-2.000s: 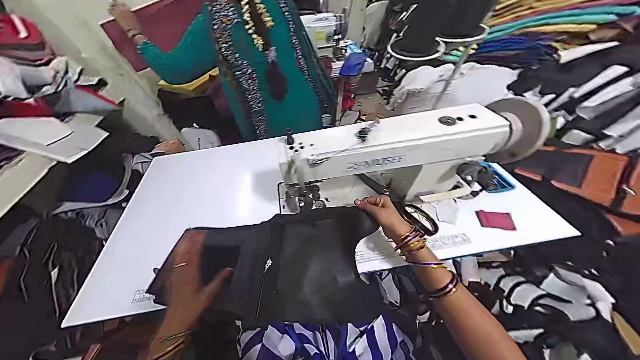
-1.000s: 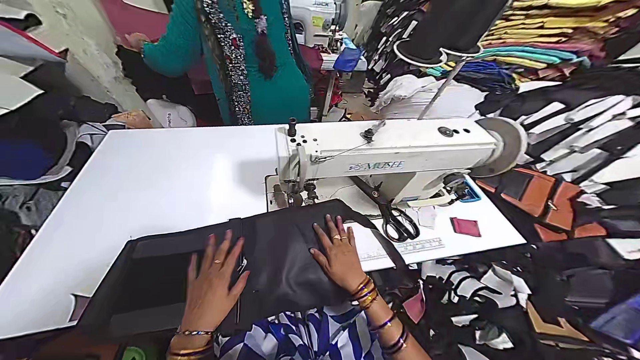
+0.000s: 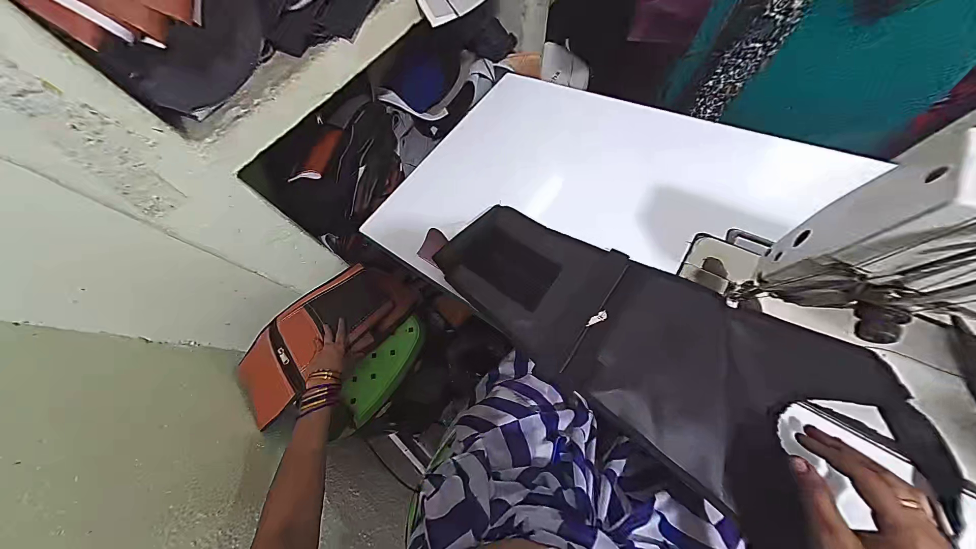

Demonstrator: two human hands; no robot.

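My left hand [image 3: 329, 354] reaches down to the left and rests on an orange and black zippered bag piece [image 3: 293, 335], beside a green perforated plastic basket or stool [image 3: 385, 370]. Whether its fingers grip the piece cannot be told. A black bag panel with a zipper [image 3: 656, 343] lies over the white table's front edge, partly under the sewing machine [image 3: 877, 229]. At the lower right my right hand [image 3: 869, 480], fingers spread, is over the black panel's right end and a white patch. The panel's far right part is cut off by the frame.
The white table [image 3: 602, 160] reaches back towards a person in teal clothing [image 3: 846, 69]. Piled scraps [image 3: 358, 152] fill a recess left of the table. A pale wall [image 3: 137, 229] stands at the left, with dark and orange material [image 3: 206, 61] on a ledge above.
The view has swung far to the left. My left hand has left the black panel and is now on the orange and black piece. My right hand is now at the panel's right end.
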